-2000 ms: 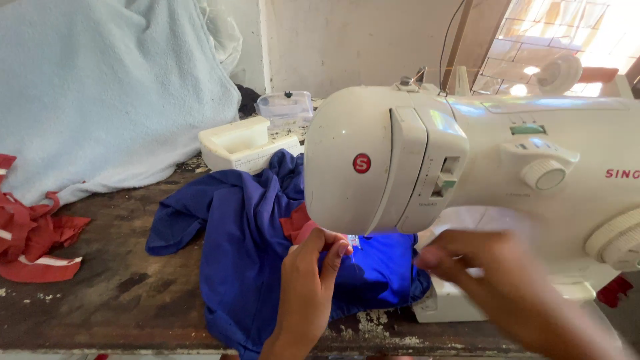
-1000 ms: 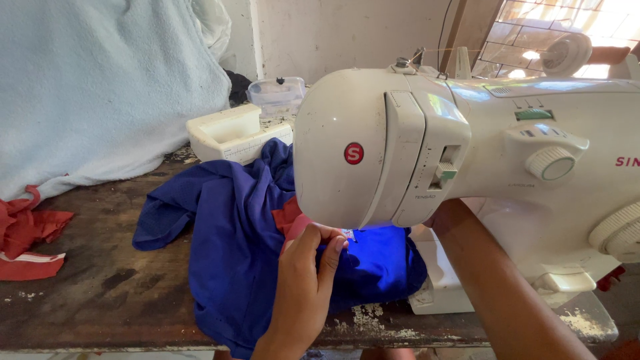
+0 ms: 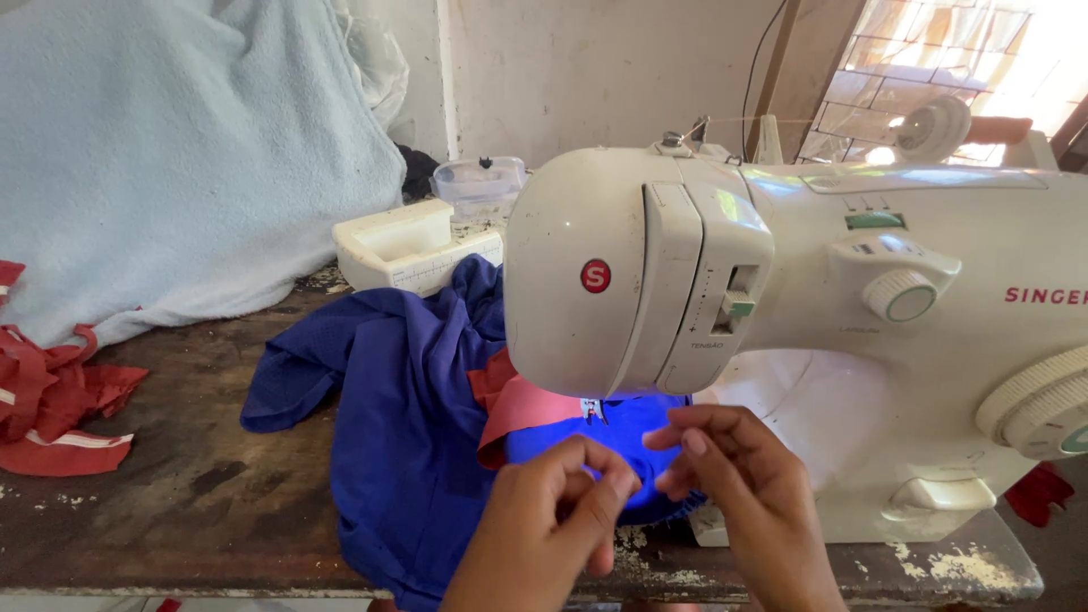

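A white Singer sewing machine (image 3: 799, 255) stands on the right of the table. Blue fabric (image 3: 408, 382) lies bunched left of it and runs under its lit presser foot (image 3: 592, 410), with a red fabric piece (image 3: 518, 408) on top. My left hand (image 3: 561, 510) is just in front of the presser foot, thumb and fingertips pinched together; whether a thread is between them is too small to tell. My right hand (image 3: 731, 484) hovers to its right over the blue fabric's edge, thumb near the index finger, other fingers curled, nothing visible in it.
Red fabric scraps (image 3: 68, 399) lie at the left on the worn wooden table (image 3: 212, 510). A light blue towel-like cloth (image 3: 187, 153) covers something behind them. A white machine accessory tray (image 3: 416, 246) and a clear plastic container (image 3: 480, 183) stand behind the blue fabric.
My right hand has come out from behind the machine's head to the front. My left hand has left the red fabric by the presser foot and moved nearer and to the right.
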